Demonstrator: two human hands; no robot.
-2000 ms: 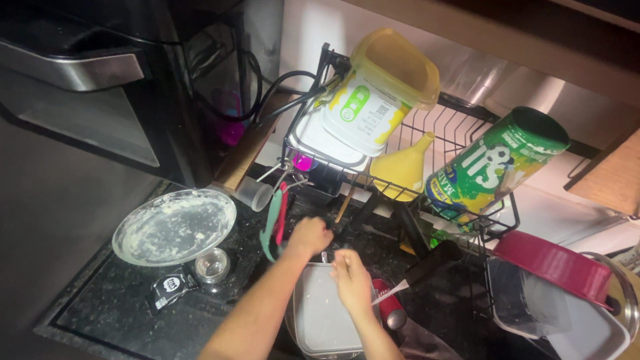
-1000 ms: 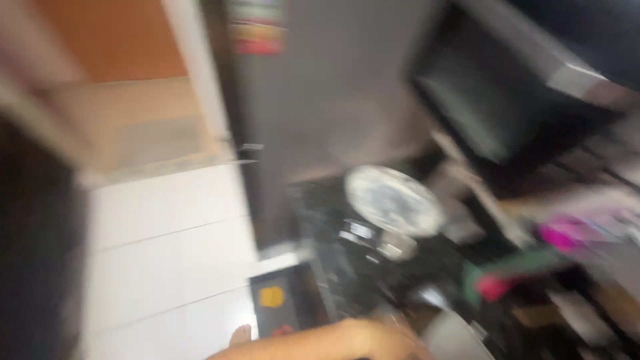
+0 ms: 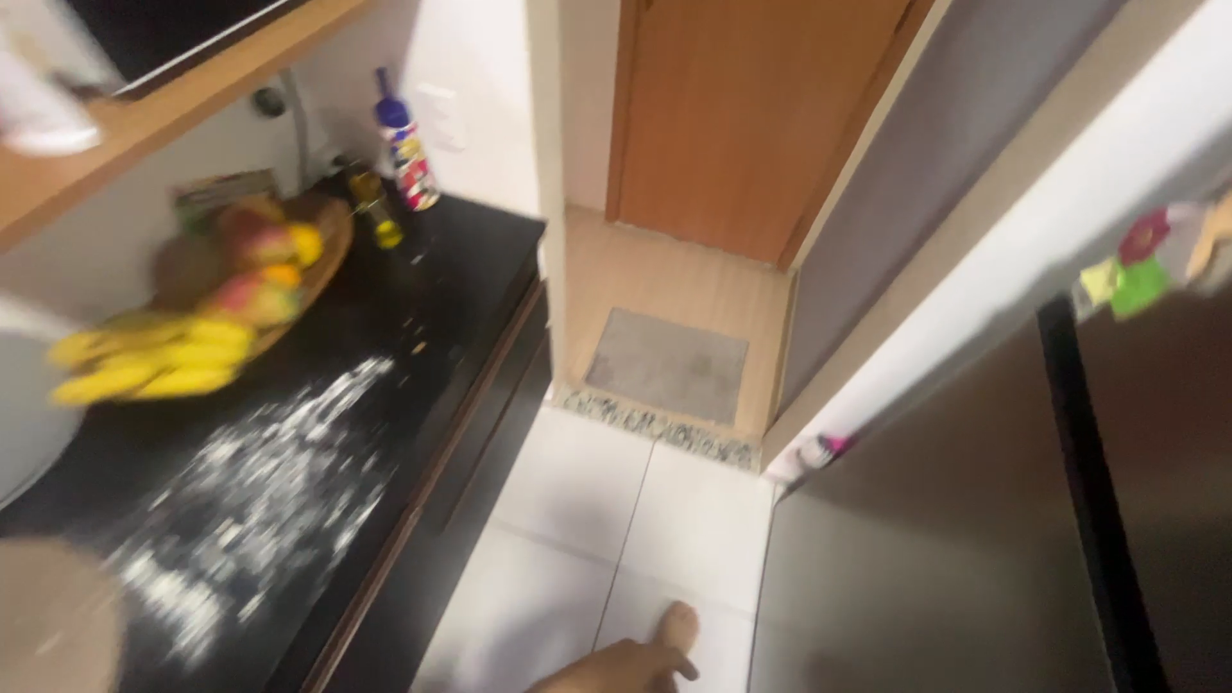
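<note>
What appears to be my left hand [image 3: 621, 669] enters at the bottom edge, over the white tiled floor [image 3: 563, 568] and just beside a bare foot [image 3: 680, 624]. Its fingers look loosely bent, and I see nothing in them, though the lower part is cut off. My right hand is outside the view. Left of the hand, a black countertop [image 3: 433, 279] carries a smeared patch of white powder [image 3: 269, 491]. Farther back on it, a bunch of bananas [image 3: 154, 356] lies against a wooden fruit bowl [image 3: 332, 231] holding mango-like fruit [image 3: 255, 298].
A yellowish bottle [image 3: 375, 210] and a blue-topped bottle [image 3: 406, 144] stand at the counter's far end. A wooden shelf [image 3: 173, 101] hangs above. A grey mat [image 3: 667, 364] lies before a wooden door [image 3: 741, 115]. On the right stands a dark refrigerator [image 3: 924, 539] with magnets.
The view has swung from the dish rack to another counter and the doorway. Two seconds ago both hands were together at a white rectangular container; that container is now out of view.
</note>
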